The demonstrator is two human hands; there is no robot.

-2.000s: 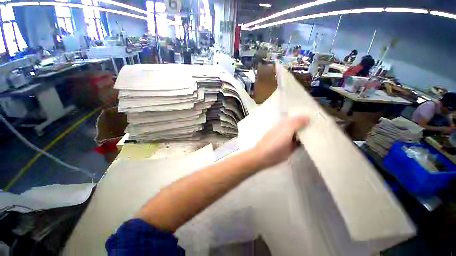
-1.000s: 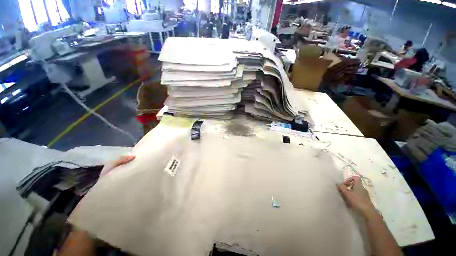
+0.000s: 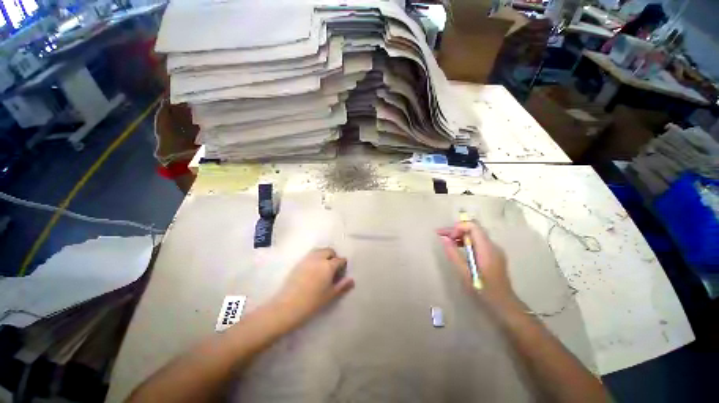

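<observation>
A beige fabric panel (image 3: 378, 287) lies spread over the table in front of me. My left hand (image 3: 315, 282) rests on the middle of the panel with curled fingers; whether it pinches cloth cannot be told. My right hand (image 3: 482, 264) holds a yellow and white thread-burning pen (image 3: 471, 256) like a pencil, over the panel right of centre. A black label (image 3: 264, 216) and a white printed label (image 3: 231, 313) are on the panel's left side. A small white tag (image 3: 437, 316) is right of centre.
Stacked panels (image 3: 252, 79) stand tall at the table's back. Thread clippings (image 3: 347, 175) and a power strip (image 3: 434, 163) with a black adapter (image 3: 463, 156) lie beyond the panel. A cord (image 3: 556, 224) loops at right. More panels (image 3: 75, 315) droop at lower left.
The panel now lies flatter on the table. My left hand has moved from its left edge to its middle. My right hand has moved inward from the right edge, and the pen now shows in it.
</observation>
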